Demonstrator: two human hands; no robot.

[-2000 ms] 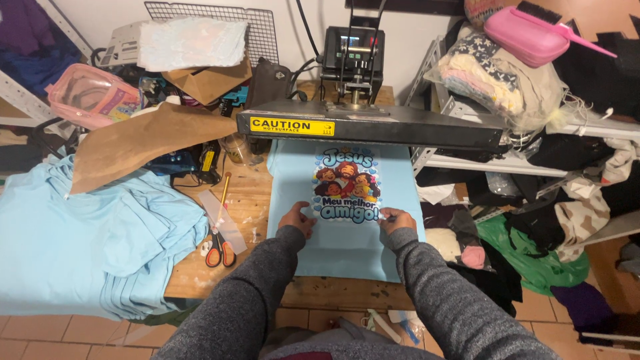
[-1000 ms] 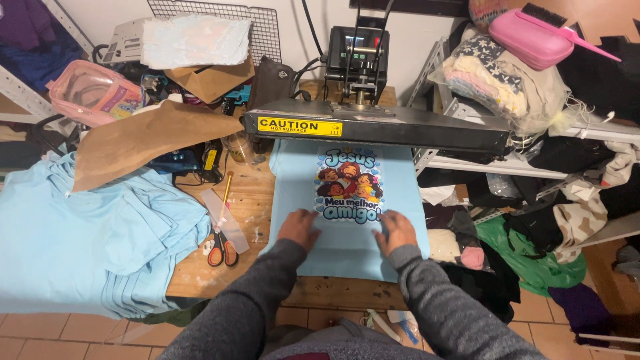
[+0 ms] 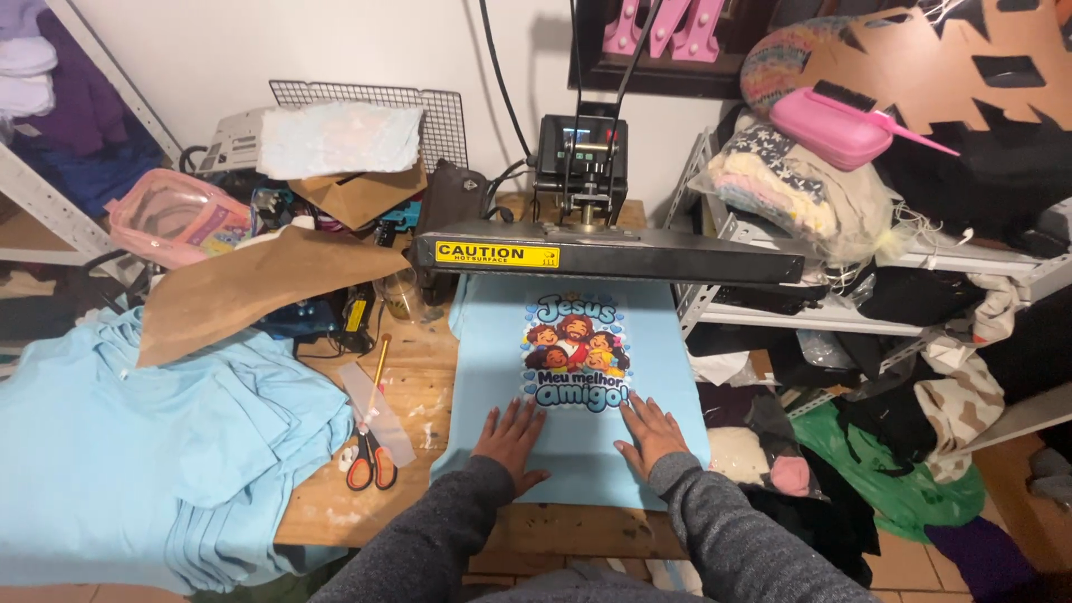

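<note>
A light blue T-shirt [image 3: 578, 452] lies spread under the raised upper plate of a heat press [image 3: 653, 258]. On it rests a colourful printed transfer [image 3: 576, 350] with cartoon figures and lettering. My left hand [image 3: 511, 444] lies palm down on the fabric by the design's lower left corner, fingers apart and holding nothing. By the lower right corner, my right hand [image 3: 651, 435] is also flat on the fabric, fingers spread and empty. The shirt's far part is hidden beneath the press plate.
Left of the shirt are orange-handled scissors [image 3: 370, 465], a thin brush [image 3: 383, 360], a stack of light blue shirts [image 3: 167, 452] and a brown paper sheet [image 3: 268, 289]. The plate bears a hot-surface warning. White metal shelving [image 3: 804, 318] holding clothes stands close on the right.
My hands were at the transfer's lower corners, fingertips pinched in; then they came away from it with the fingers loosened. Now both rest flat and spread on the shirt. The transfer looks unmoved.
</note>
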